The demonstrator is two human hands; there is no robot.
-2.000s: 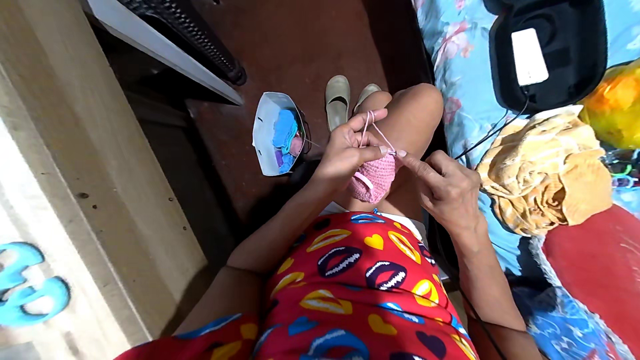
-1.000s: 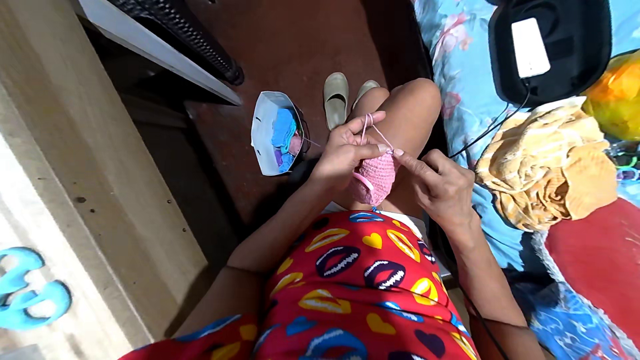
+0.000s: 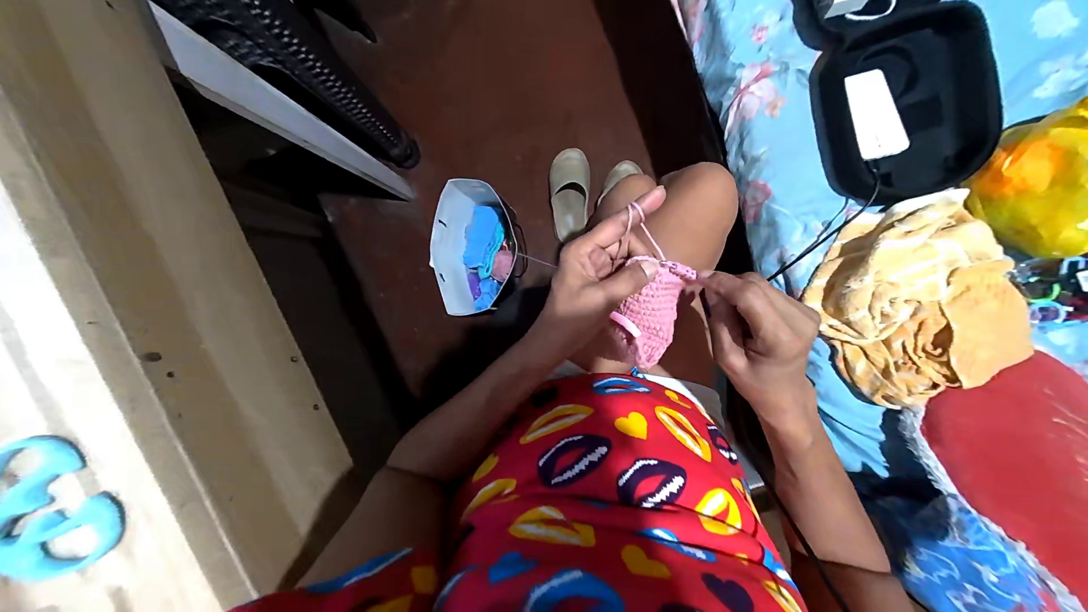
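Note:
A piece of pink crochet work (image 3: 653, 319) hangs above my lap, pinched at its top edge by the thumb of my left hand (image 3: 599, 272). Pink yarn loops around the raised index finger of that hand and runs down to the work. My right hand (image 3: 761, 327) is closed at the right end of the top edge, its fingertips on a thin tool, likely a crochet hook, mostly hidden by the fingers. A strand leads left to a white paper bag (image 3: 450, 246) holding blue, purple and pink yarn (image 3: 484, 242).
The bag stands on the red floor near beige shoes (image 3: 569, 191). At right, a bed with a floral sheet (image 3: 752, 102) bears an open black case (image 3: 943, 102), a yellow cloth (image 3: 918, 297), a yellow plastic bag (image 3: 1041, 183) and a red pillow (image 3: 1011, 459). Wooden furniture (image 3: 161, 340) stands at left.
My right hand has shifted slightly away from my left thumb, along the top edge of the pink work. My left hand keeps its hold.

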